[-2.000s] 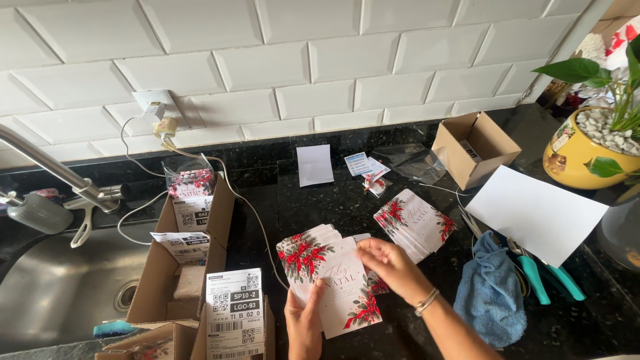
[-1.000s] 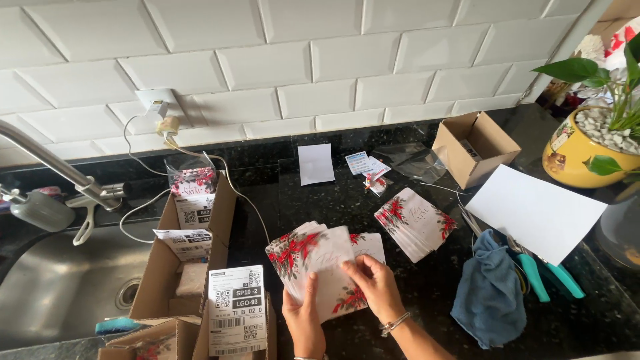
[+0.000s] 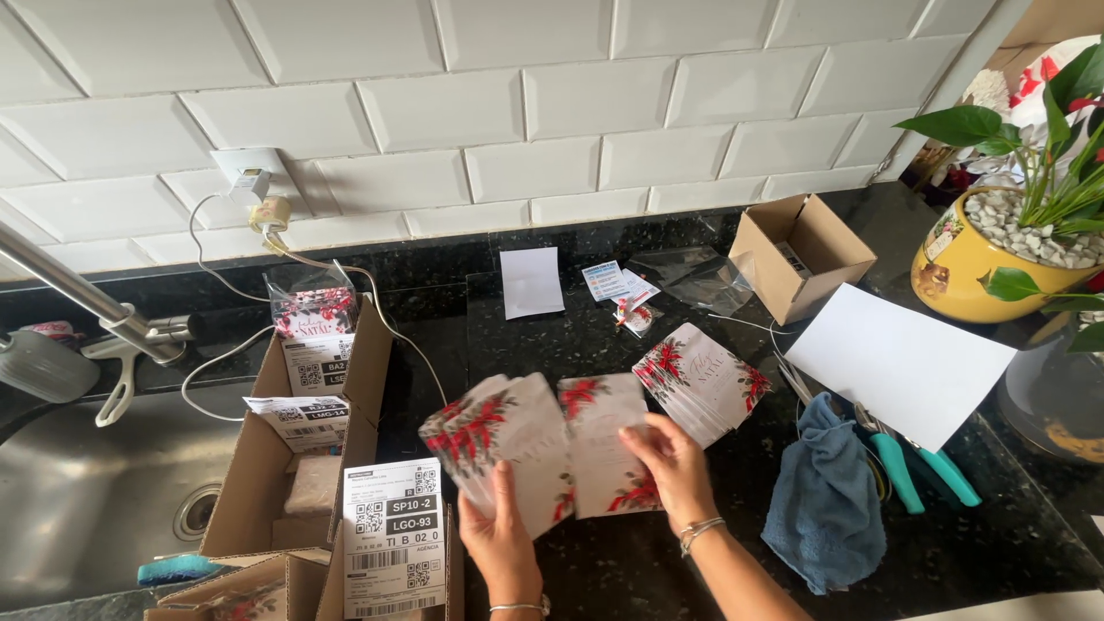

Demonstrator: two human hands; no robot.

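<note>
A fanned stack of printed cards with red flowers is in my left hand, thumb on top. My right hand pinches a similar card by its right side, just right of the stack. The moving cards are slightly blurred. Beyond my right hand, a fanned pile of the same cards lies on the black stone counter. Farther back are a blank white card, small printed slips and a small item in clear wrapping.
Cardboard boxes with shipping labels stand at left beside the steel sink. A small open box, white sheet, blue cloth, teal-handled pliers and yellow plant pot are at right. A white cable crosses the counter.
Both hands still hold cards. My right hand has moved right, and a card in it now shows beside the stack, which sat over it one second ago.
</note>
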